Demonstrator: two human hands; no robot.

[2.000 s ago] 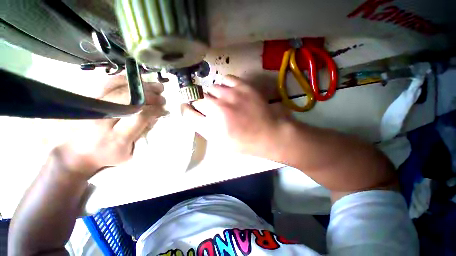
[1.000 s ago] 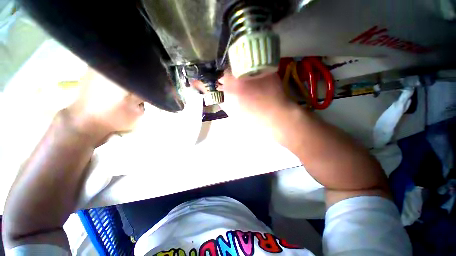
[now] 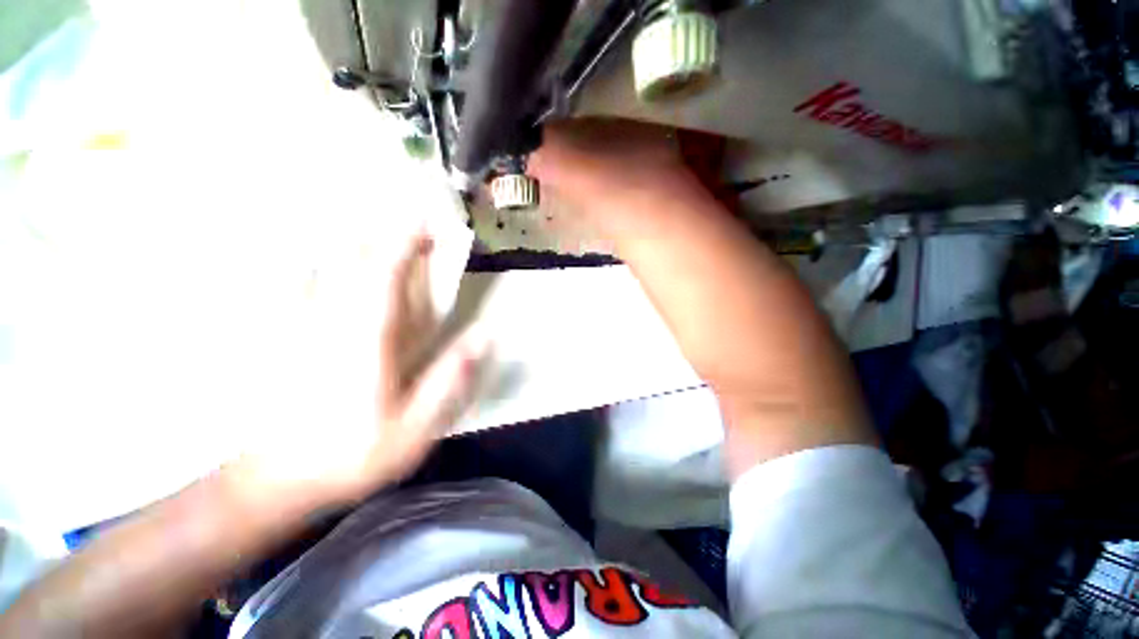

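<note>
Pale fabric, badly washed out by the lamp, spreads left of the needle area, its edge ending near the brassy ribbed knob. My left hand is blurred at the fabric's right edge, in front of the needle area, fingers apart and nothing seen gripped. My right hand reaches under the machine head, behind and right of the knob; its fingers are largely hidden, so its grip cannot be told. The dark strip of the needle plate shows bare in front of the knob.
The grey-beige machine head with red lettering spans the top right. A cream ribbed knob hangs from it. A red patch shows partly behind my right arm. A white scrap hangs at the right. Dark cloth is piled beyond.
My left hand has moved right and nearer my body, its fingers spread. My right hand has reached further under the head. The fabric has shifted off the needle plate; the view has shifted, and the scissors no longer show.
</note>
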